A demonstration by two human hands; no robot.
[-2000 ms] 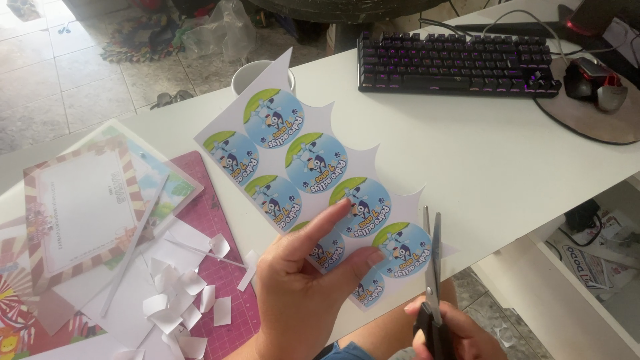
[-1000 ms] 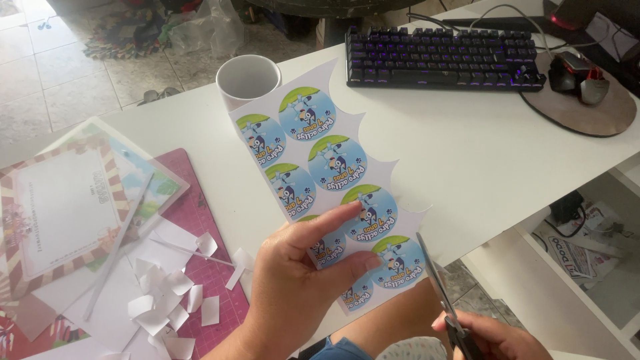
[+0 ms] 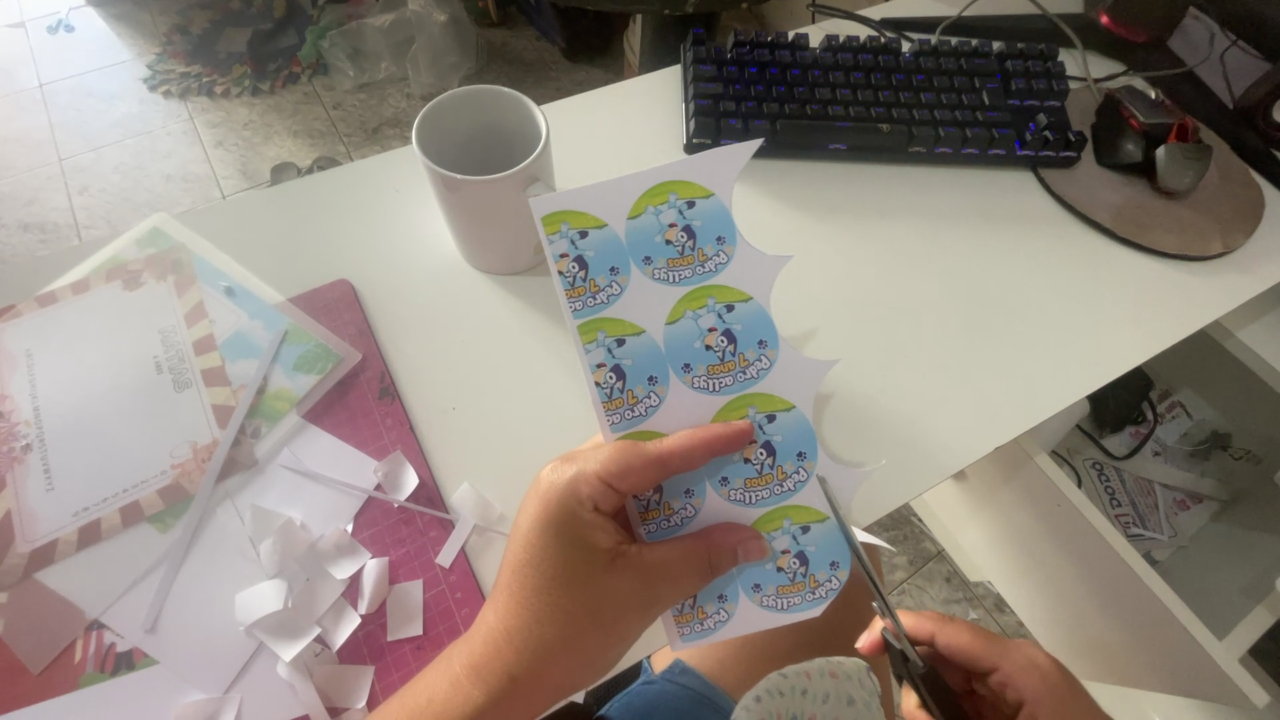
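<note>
My left hand [image 3: 620,540] grips a sheet of round printed paper stickers [image 3: 720,340] between thumb and fingers, over the front edge of the desk. Blue and green circles with a cartoon dog and writing fill the sheet, and its right edge is cut into scallops with pointed tips. At lower right, my right hand [image 3: 960,660] holds a pair of scissors [image 3: 865,565], whose blades lie along the sheet's right edge beside the lowest circles. A thin white sliver of paper [image 3: 874,540] sticks out beyond the blades. My fingers partly cover the left column of circles.
A white mug [image 3: 484,180] stands behind the sheet. A black keyboard [image 3: 880,98] and a mouse [image 3: 1150,140] on a brown pad [image 3: 1150,215] lie at the back right. Paper scraps [image 3: 300,570] and printed sheets [image 3: 90,400] cover a magenta cutting mat [image 3: 400,420] at left. An open drawer [image 3: 1110,560] is at right.
The scissors have moved from below the sheet's lower right corner to along its right edge. The sheet now stands more upright, and the mug behind it shows more fully.
</note>
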